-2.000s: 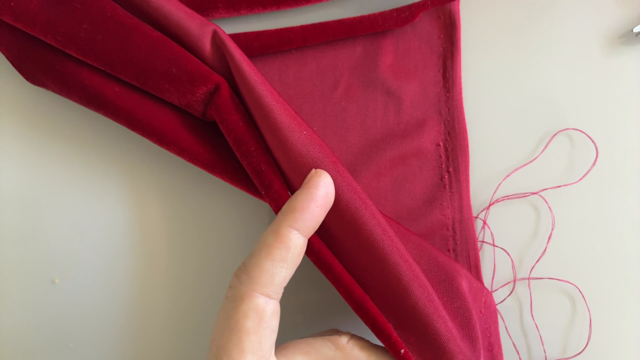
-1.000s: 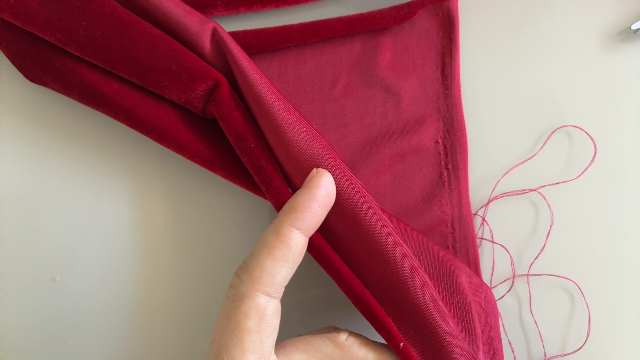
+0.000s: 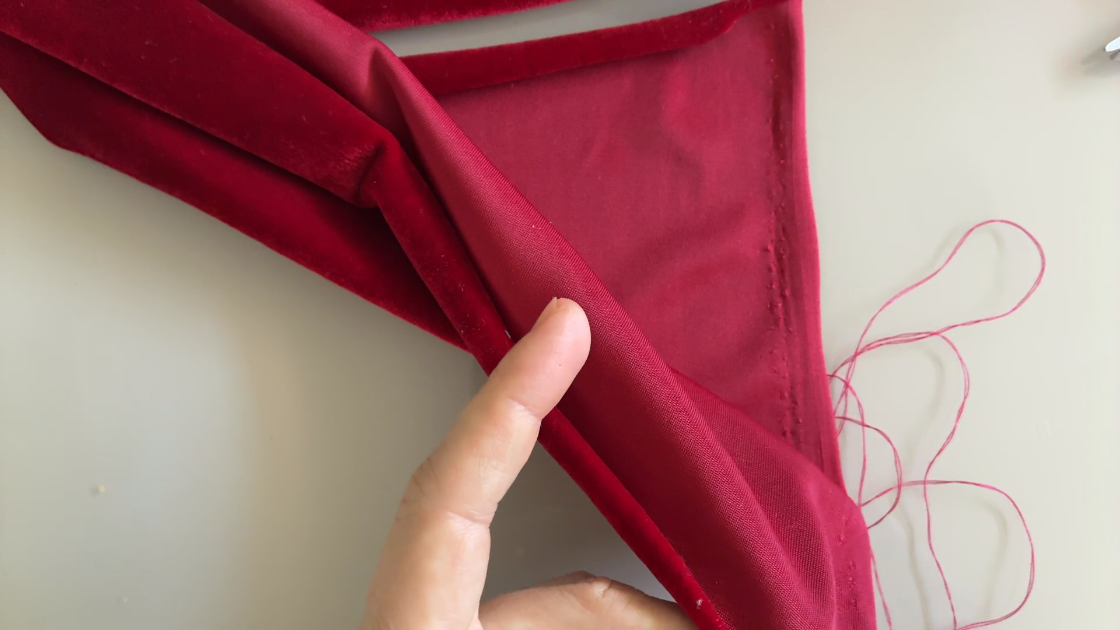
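Deep red velvet fabric (image 3: 612, 166) lies in folds, its smooth underside showing at the right and its pile side at the left. A narrow turned velvet edge (image 3: 464, 280) runs diagonally beside a raised fold. From the bottom comes my left hand (image 3: 477, 490), its index finger extended across that edge with the tip on the fold. Another digit, low in the view, meets the fabric's lower edge; the rest of the grip is cut off by the frame. Small stitches (image 3: 777, 289) run along the right side of the fabric. My right hand is out of view.
Loose pink-red thread (image 3: 962, 394) lies in loops on the pale tabletop (image 3: 175, 420) to the right of the fabric. The tip of a metal object (image 3: 1113, 47) shows at the upper right edge; its kind cannot be told.
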